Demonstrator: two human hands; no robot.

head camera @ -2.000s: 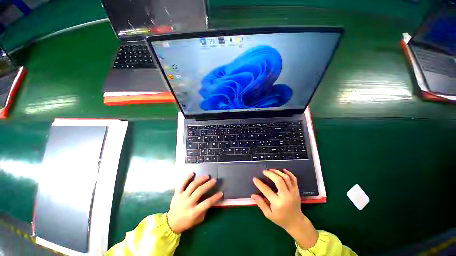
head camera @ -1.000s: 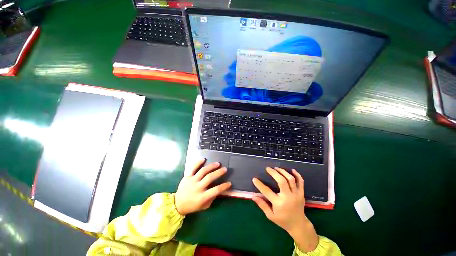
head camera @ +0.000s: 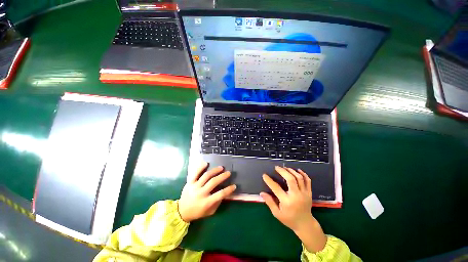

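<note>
An open dark grey laptop (head camera: 323, 176) lies on a white carrier pad with red edges (head camera: 337, 153) in front of me. Its screen (head camera: 349, 71) shows a blue swirl desktop with a pale keyboard test window and a dark bar above it. My left hand (head camera: 202, 194) rests on the left palm rest and the touchpad's left edge, fingers apart, holding nothing. My right hand (head camera: 291, 197) rests at the touchpad's right side and the right palm rest, fingers apart and empty. The keyboard (head camera: 264, 137) is uncovered.
A small white test piece (head camera: 373, 206) lies on the green bench at right. A closed laptop (head camera: 77, 164) lies on a white pad at left. Another open laptop (head camera: 141, 56) stands behind at left. More laptops on pads show at the far left (head camera: 10, 53) and far right (head camera: 451, 77).
A pale test window has opened on the screen, then a dark bar above it. The view has shifted and tilted. Both hands stay on the palm rest area with small finger shifts.
</note>
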